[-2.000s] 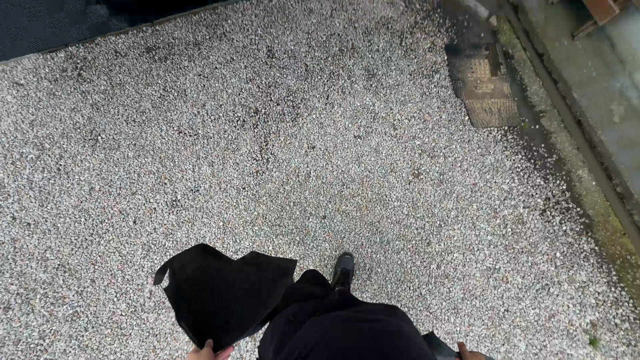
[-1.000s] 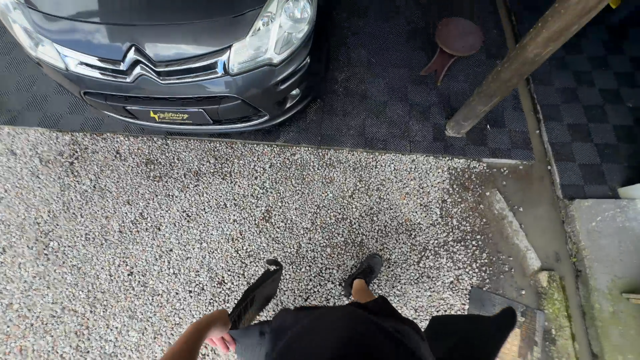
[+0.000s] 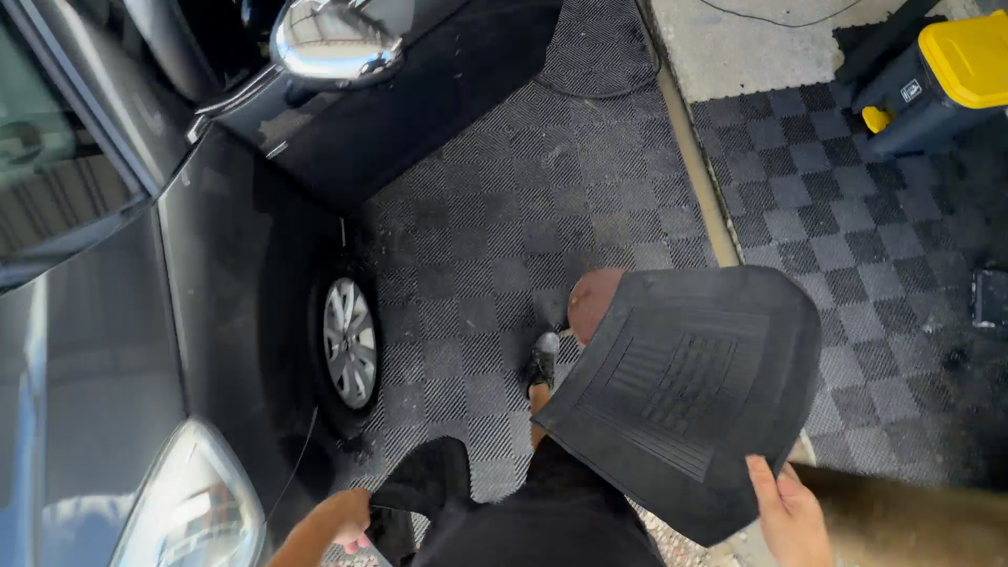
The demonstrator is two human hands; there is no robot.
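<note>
My right hand (image 3: 790, 512) grips the lower right edge of a black car floor mat (image 3: 685, 378), thumb on its ribbed face. The mat hangs tilted in front of me, to the right of my leg. At lower left my left hand (image 3: 345, 516) is closed on another dark car mat (image 3: 429, 476), smaller in view and held low beside my shorts; part of it is hidden.
A dark grey car stands at left, with its headlight (image 3: 197, 504), front wheel (image 3: 349, 343) and open door (image 3: 409, 102). A reddish round-topped object (image 3: 594, 303) is partly behind the mat. Checkered floor tiles (image 3: 504, 220) lie ahead; a yellow-lidded bin (image 3: 937, 87) stands at upper right.
The view has moved from the gravel and the car's front to the car's side and open door. The mat on the right has come up and now shows its ribbed face.
</note>
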